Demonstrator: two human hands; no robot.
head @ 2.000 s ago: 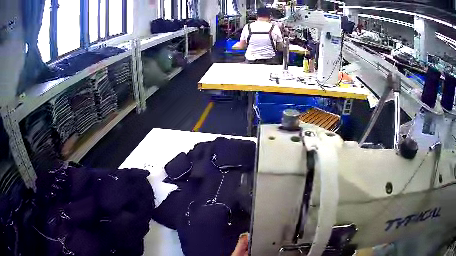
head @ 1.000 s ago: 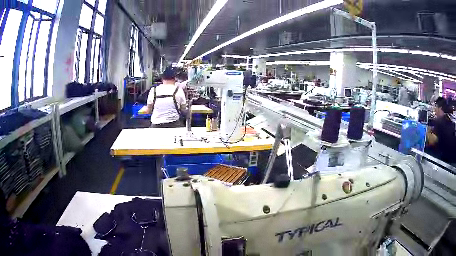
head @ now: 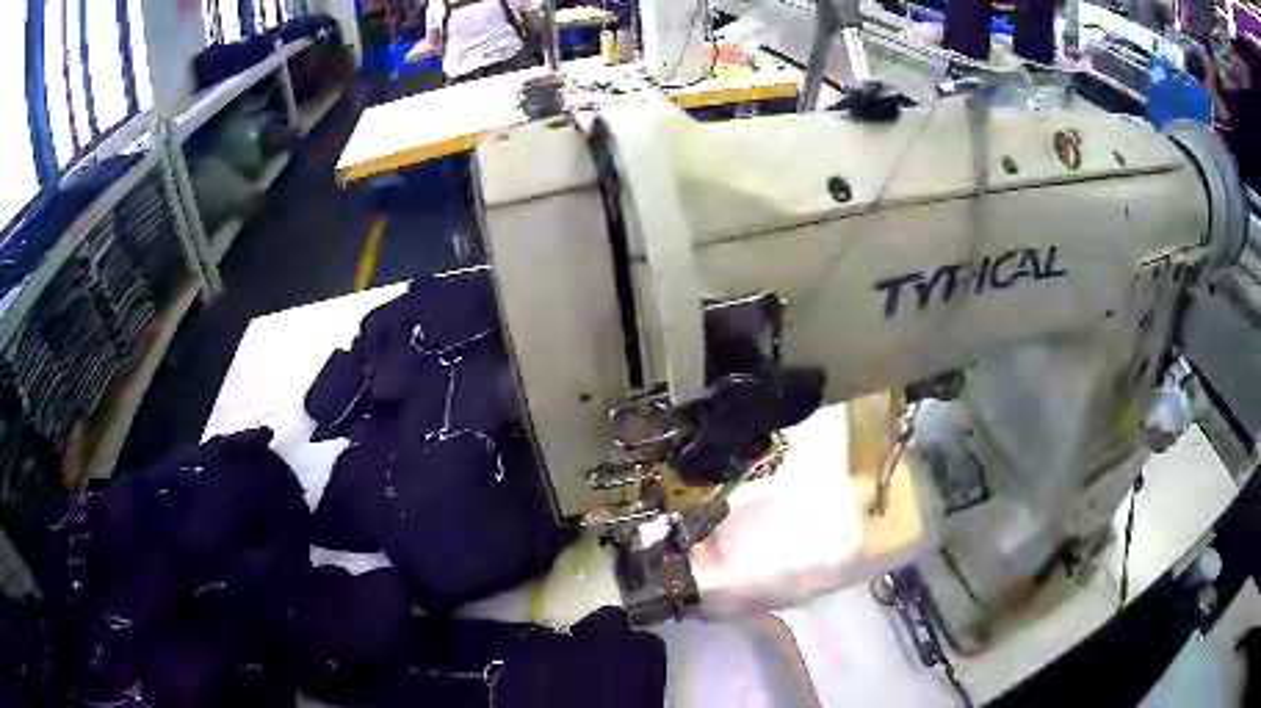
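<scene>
The cream sewing machine head (head: 830, 235), marked TYPICAL, fills the centre and right. Its presser foot and needle area (head: 657, 574) shows under its left end, with a black lumpy part (head: 747, 422) beside it. Dark garment pieces (head: 443, 443) with thin pale lines lie on the white machine table (head: 270, 353), left of the head. A dark piece (head: 588, 664) lies at the bottom, just in front of the presser foot. A larger dark heap (head: 180, 567) is at lower left. Neither of my hands is in view.
A yellowish pad (head: 892, 477) stands under the arm. Two dark thread cones (head: 998, 25) are behind the arm, cut off at the top. Another white table with a yellow edge (head: 456, 132) and a person (head: 477, 35) are beyond. Shelves of stacked fabric (head: 97, 297) line the left.
The view has swung right and then down, bringing the needle area and bottom dark piece into view. The fingertips seen at the head's lower left two seconds ago no longer show.
</scene>
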